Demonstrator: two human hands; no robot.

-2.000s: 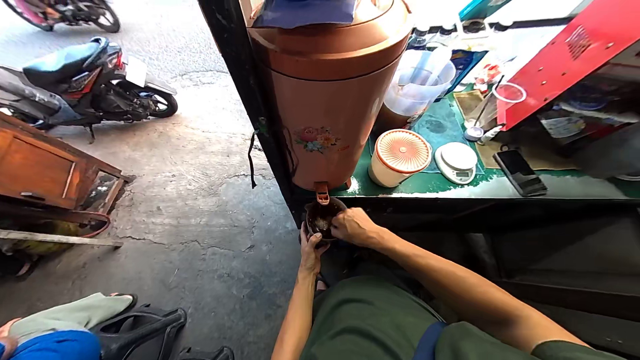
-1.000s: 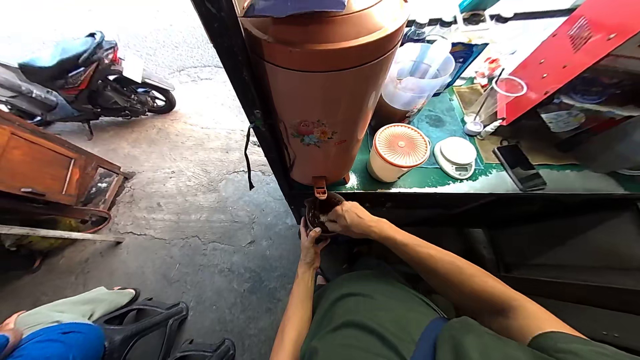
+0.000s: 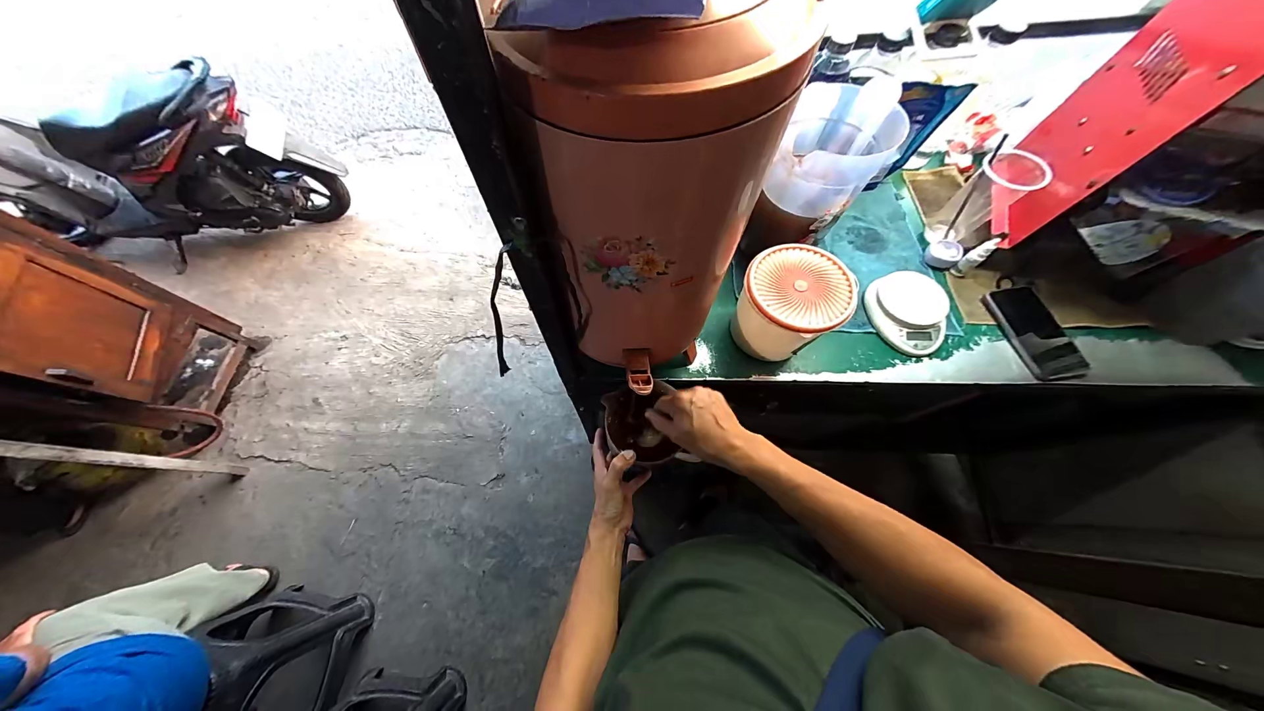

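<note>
A tall copper-coloured drink dispenser (image 3: 642,217) with a flower decal stands at the counter's left end. Its spigot (image 3: 640,373) sits over a round vessel (image 3: 622,425) with dark contents. My left hand (image 3: 614,486) holds this vessel from below and the left side, thumb at the rim. At the vessel's right side is my right hand (image 3: 699,423), fingers curled down over the opening; what they grip, if anything, is hidden. On the counter, right of the dispenser, are a canister with an orange ribbed lid (image 3: 802,286) and a white digital scale (image 3: 907,306).
A phone (image 3: 1035,332), a translucent pitcher with dark liquid (image 3: 820,168) and a red panel (image 3: 1136,109) are on the right. A black post (image 3: 494,168) rises beside the dispenser. Left are a wooden cabinet (image 3: 79,326), a parked motorbike (image 3: 178,158), and a seated person near black plastic chairs (image 3: 286,642).
Both hands stay at the vessel under the spigot. The right hand has shifted slightly over the opening. The dark contents show more plainly now.
</note>
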